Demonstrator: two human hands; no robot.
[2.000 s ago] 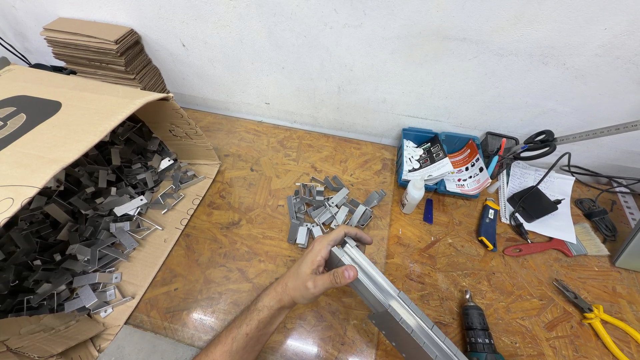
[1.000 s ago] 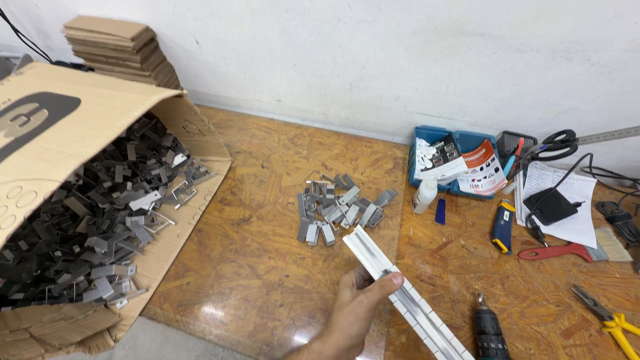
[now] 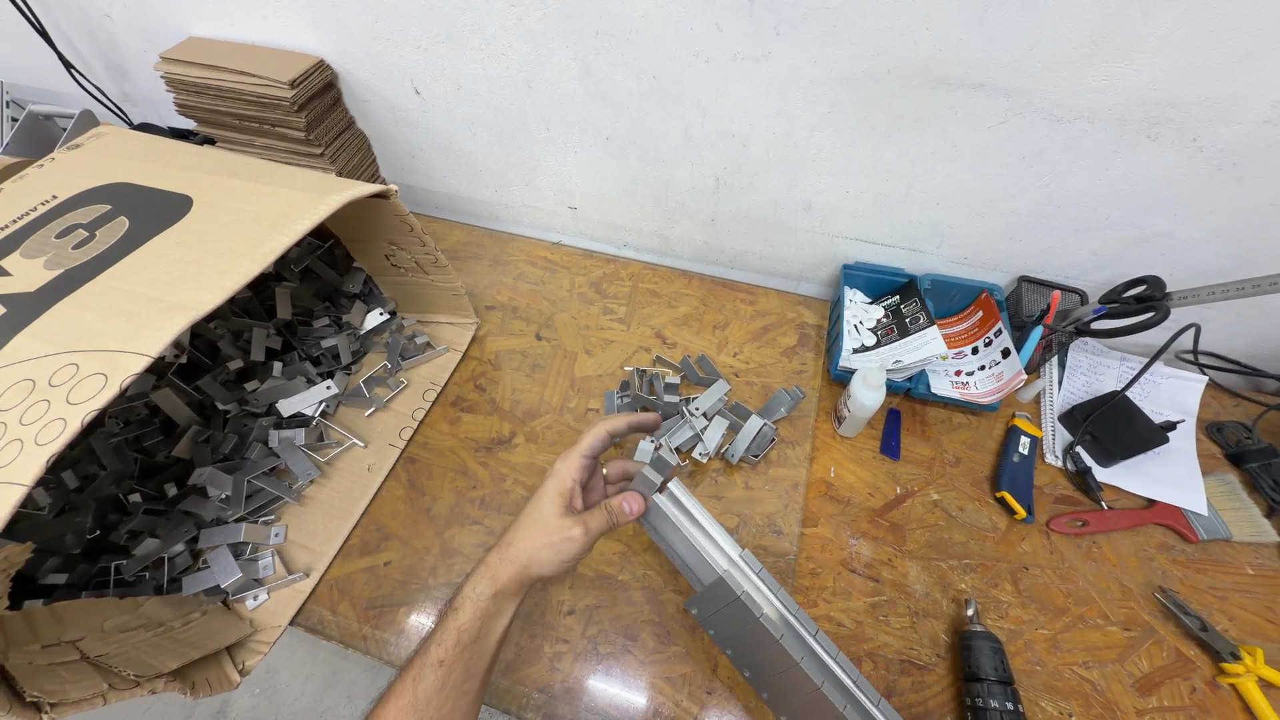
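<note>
My left hand (image 3: 580, 495) reaches in from the bottom centre, thumb and fingers closed on a small bent metal bracket (image 3: 652, 478) at the upper end of a long metal rail (image 3: 740, 590). Grey metal plates or brackets sit side by side along the rail, which slants down to the bottom edge. Just beyond the hand lies a loose pile of bent metal brackets (image 3: 712, 418) on the board. My right hand is out of view. At the left, a cardboard box (image 3: 280, 215) on its side holds a large heap of similar brackets (image 3: 200, 430).
A cordless drill (image 3: 985, 665), yellow-handled pliers (image 3: 1215, 640), a red-handled paintbrush (image 3: 1150, 520) and a utility knife (image 3: 1017, 468) lie at the right. Behind them are a white bottle (image 3: 860, 400), a blue case (image 3: 836, 345) and scissors (image 3: 1135, 307). Cardboard sheets (image 3: 270, 110) are stacked behind the box.
One second ago my left hand was lower along the rail, whose top end was bare; now it is at that end with a bracket. The rail's plated side shows more.
</note>
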